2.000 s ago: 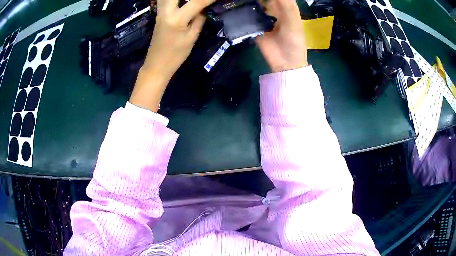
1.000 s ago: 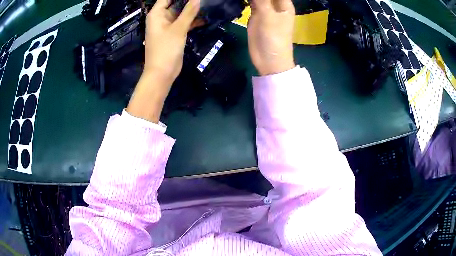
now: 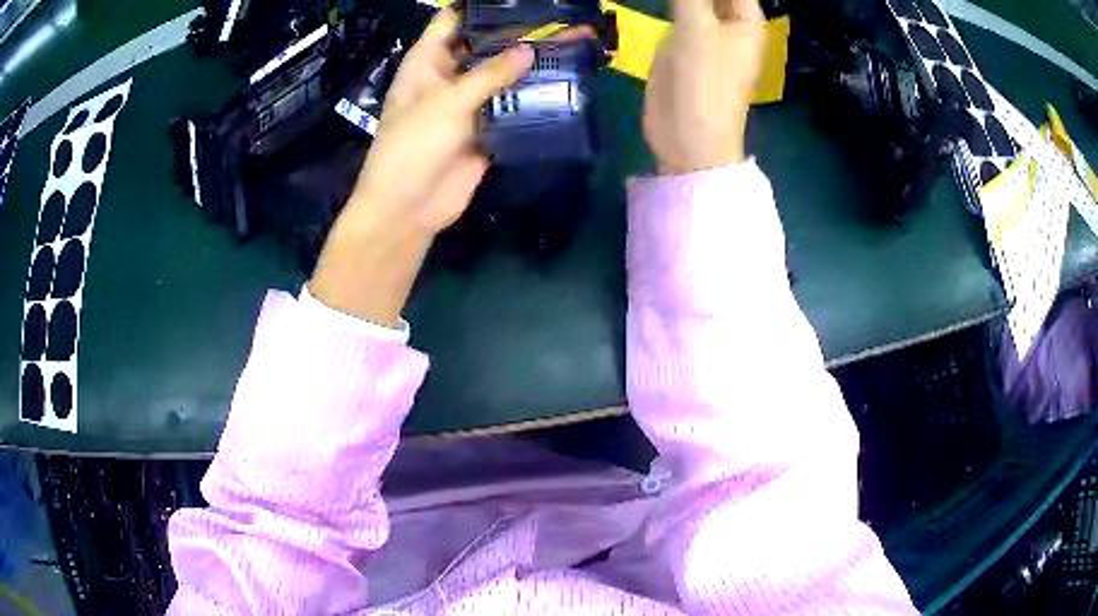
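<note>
My left hand (image 3: 428, 144), near the top centre, grips a black plastic part (image 3: 536, 108) with a smooth face and a slotted area. My right hand (image 3: 701, 102) is to the right of it, apart from it; its fingertips are cut off or hidden at the top edge. A yellow backing strip (image 3: 771, 58) shows on both sides of the right hand; whether the fingers hold it I cannot tell. A heap of labelled black parts (image 3: 271, 132) lies left of the left hand, with white strips showing.
Other black parts (image 3: 873, 132) lie at the right. Foam pad sheets lie at the left (image 3: 77, 199) and right (image 3: 981, 111). White and yellow label sheets (image 3: 1027, 241) hang over the right bench edge. A dark crate (image 3: 951, 505) is below right; dark wired parts (image 3: 114, 517) are below left.
The black part in my left hand now faces the camera, lower in view. My right hand has shifted right. More yellow strip shows left of it. The blue-marked label now shows left of my left hand.
</note>
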